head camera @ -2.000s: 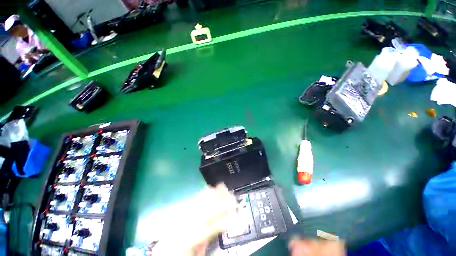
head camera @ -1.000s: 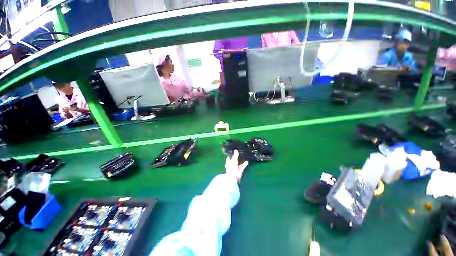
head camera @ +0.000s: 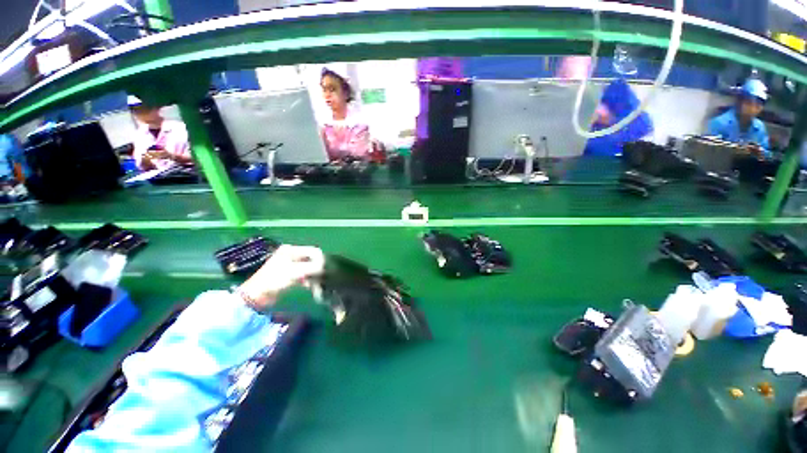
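Observation:
My left hand (head camera: 288,268), in a light blue sleeve, reaches in from the lower left. It grips the left end of an open black device housing (head camera: 372,305), which is blurred and hangs over the green bench. The sleeve covers part of the black component tray (head camera: 288,376) with its boards. Another open black housing (head camera: 464,254) lies on the bench to the right of the held one. My right hand is not in view.
Black case (head camera: 246,255) behind my hand; blue bin (head camera: 102,318) at left. Screwdriver (head camera: 564,433) at the bottom edge. Bagged unit (head camera: 635,349) and white cloths (head camera: 699,308) at right. Yellow frame (head camera: 415,212) by the green rail. People sit beyond the bench.
The view has turned slightly left. My left hand has left the housing at the middle and now holds the one that lay to its left. The fingers at the lower right edge are gone from view.

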